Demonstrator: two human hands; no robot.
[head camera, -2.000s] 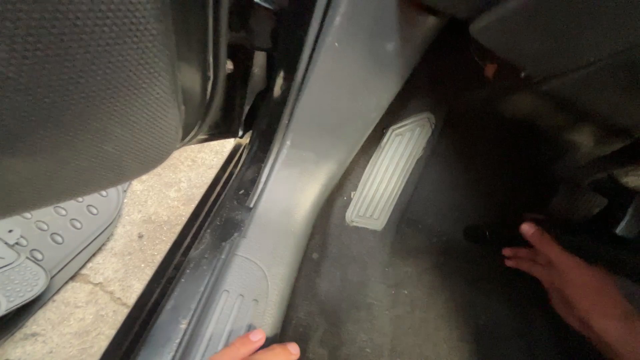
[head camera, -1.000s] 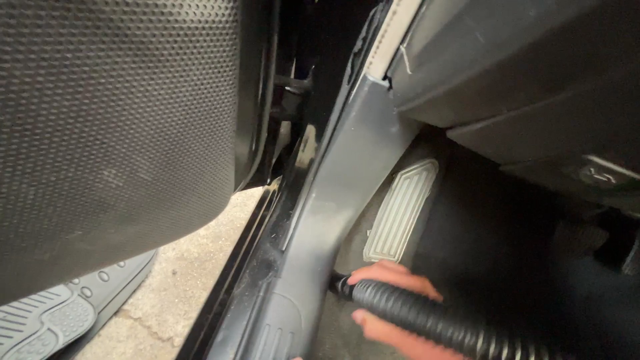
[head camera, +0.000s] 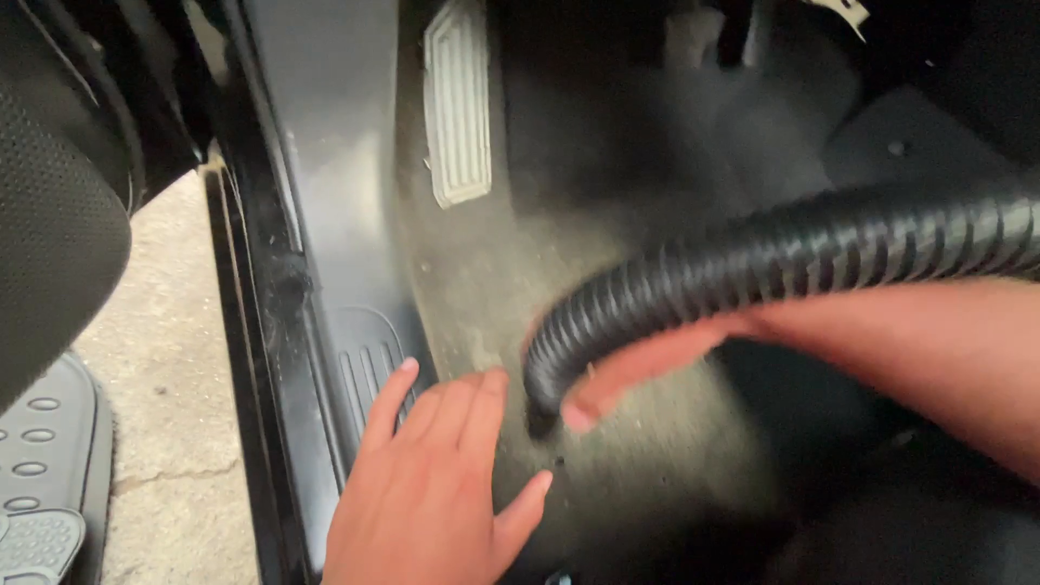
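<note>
A black corrugated vacuum hose comes in from the right and bends down to the car's footwell carpet. My right hand is wrapped around its lower end, mostly behind the hose, with the thumb tip showing; the hose's mouth is blurred near the carpet. My left hand reaches in from the bottom, fingers apart and holding nothing, over the edge between the carpet and the ribbed plastic door sill trim. Whether it touches the trim, I cannot tell. Above both hands is the grey ribbed footrest.
The textured door panel stands at the left. Beneath it, a grey rubber floor mat lies on cracked concrete. A pedal hangs at the top of the footwell. Black door-frame metal runs along the sill.
The hose end in my right hand has moved away from beside the footrest and sill, back over the carpet. My left hand, not visible a second ago, is in view. The view has shifted down.
</note>
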